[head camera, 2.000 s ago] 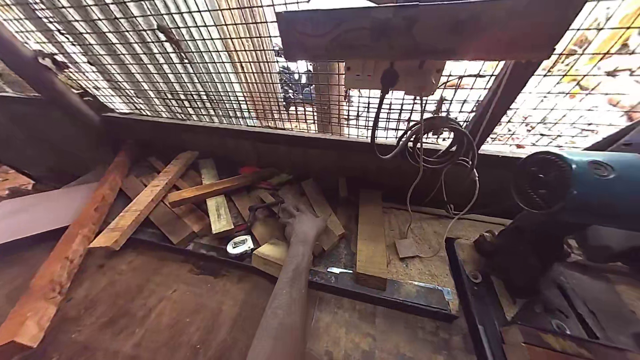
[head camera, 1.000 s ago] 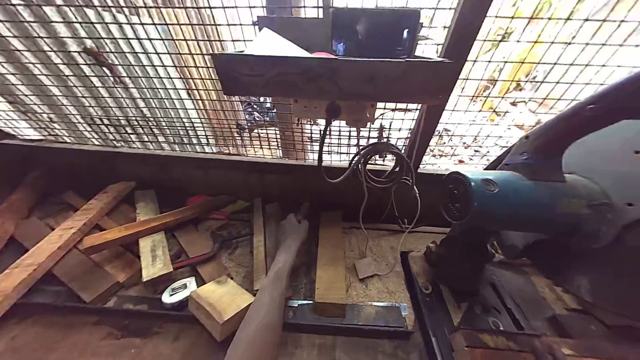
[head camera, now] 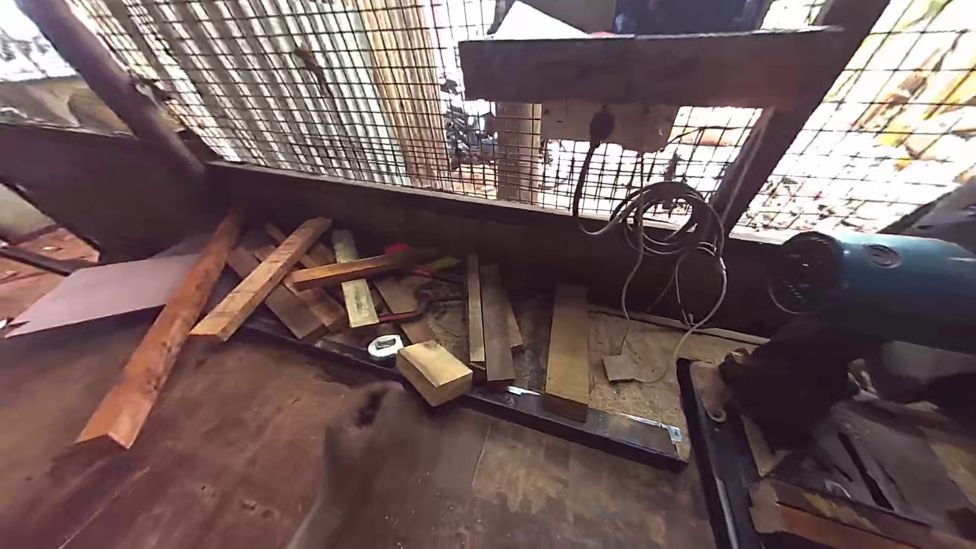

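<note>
Neither of my hands shows in the head view now. Wood offcuts lie along the back of the bench. A short thick wood block [head camera: 435, 371] sits on the dark metal edge strip [head camera: 602, 431], with a white tape measure [head camera: 385, 348] just left of it. Narrow wood strips [head camera: 494, 324] stand side by side right of the block, and a wider wooden board [head camera: 569, 343] lies farther right. To the left, a long reddish timber [head camera: 164, 328] and a lighter wooden batten [head camera: 263, 278] slant across the bench. Another batten [head camera: 354, 268] crosses over a pale wood piece [head camera: 355, 293].
A blue-bodied power saw [head camera: 900, 278] on a dark metal base stands at the right. Coiled cable [head camera: 667, 221] hangs from a socket box [head camera: 606, 124] under a wooden shelf [head camera: 633, 69]. Wire mesh [head camera: 305, 91] backs the bench; a flat sheet [head camera: 107, 293] lies far left.
The hand that was among the wood pieces in both earlier frames is out of view. The narrow strips by the block now lie uncovered. The view has shifted left since one second ago.
</note>
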